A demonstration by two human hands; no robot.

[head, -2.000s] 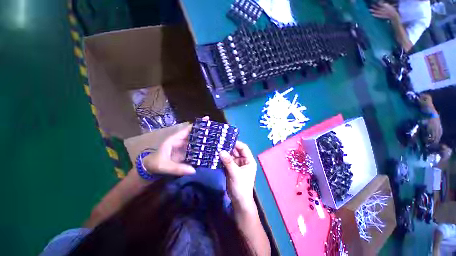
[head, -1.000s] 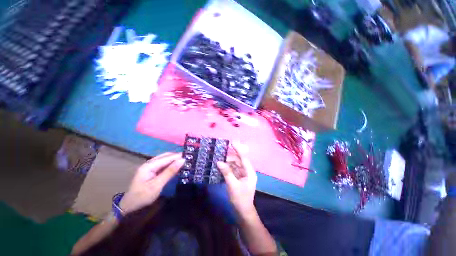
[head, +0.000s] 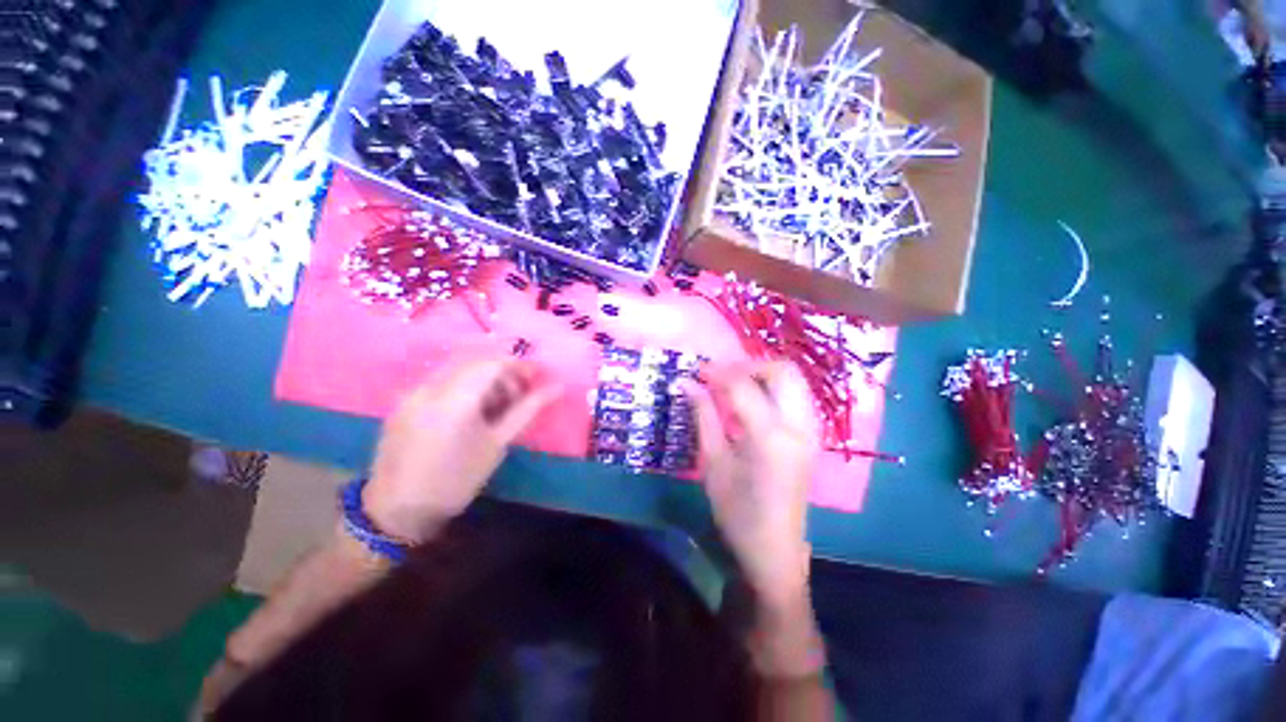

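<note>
A dark PCB panel (head: 645, 411) with rows of small silver-marked units is at the near part of the red-pink mat (head: 339, 346). My right hand (head: 762, 444) is at the panel's right edge, fingers bent and blurred; whether it grips the panel is unclear. My left hand (head: 449, 435) is left of the panel, apart from it, with thumb and fingertips close together. A dark spot shows between its fingers, too blurred to name. Small black components (head: 564, 313) lie loose on the mat beyond the panel.
Behind the mat are a white box (head: 487, 226) of black parts and a brown box (head: 846, 286) of white strips. White strips (head: 240, 191) lie left. Red wires (head: 416, 261) lie on the mat; bundled red wires (head: 991, 423) lie right. A black rack (head: 35, 212) stands far left.
The view has swung from the carton and rack to the mat. The panel was between both hands; now it is at the mat and my left hand has come away from it.
</note>
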